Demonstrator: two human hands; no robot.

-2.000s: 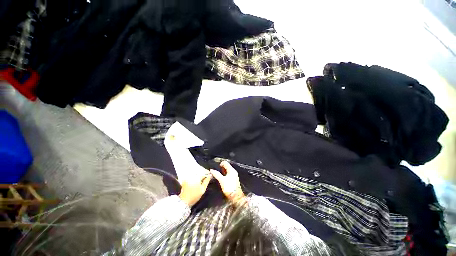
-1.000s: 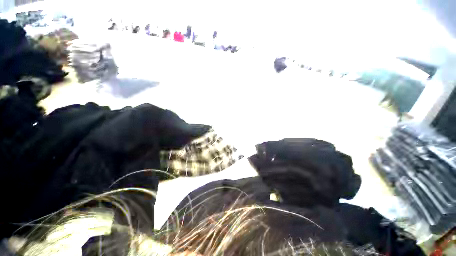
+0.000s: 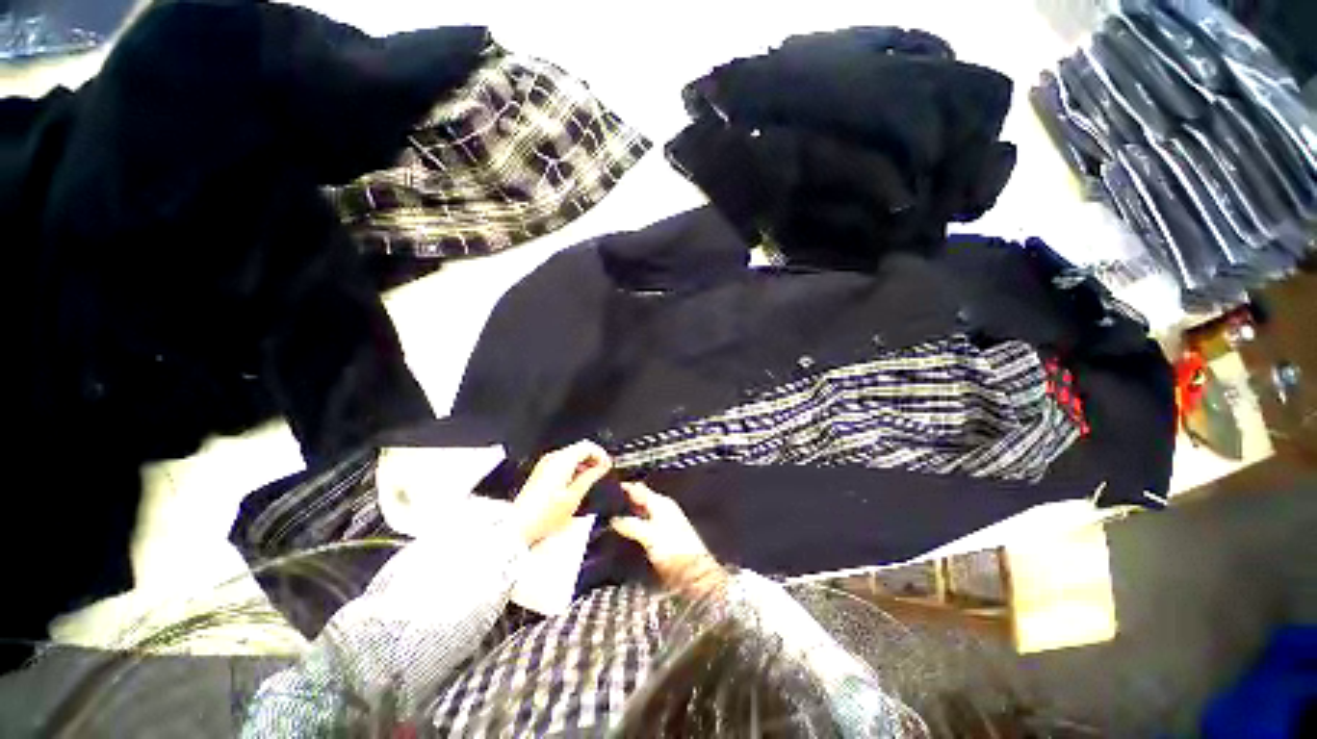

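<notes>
A dark coat [image 3: 650, 339] lies across the table in front of me, its striped lining [image 3: 867, 412] showing along the open front. My left hand [image 3: 561, 484] and my right hand [image 3: 662, 531] pinch the coat's dark front edge [image 3: 604, 498] between them, fingertips close together. No needle or thread can be made out. A white cloth or paper piece [image 3: 433, 488] lies by my left wrist, over more striped lining [image 3: 311, 505]. Small buttons [image 3: 806, 361] show faintly along the coat.
A black jacket with plaid lining [image 3: 491, 159] lies at the left. A folded black heap [image 3: 852, 145] sits behind the coat. A stack of grey-blue garments [image 3: 1192, 145] stands at the back right. A red checked item [image 3: 1065, 397] lies by the lining. The white table [image 3: 657, 72] ends near my lap.
The view swung up over the table, with my hands hidden by hair, then back down, now turned further right. Both hands are again at the coat's edge; the garment stack now shows.
</notes>
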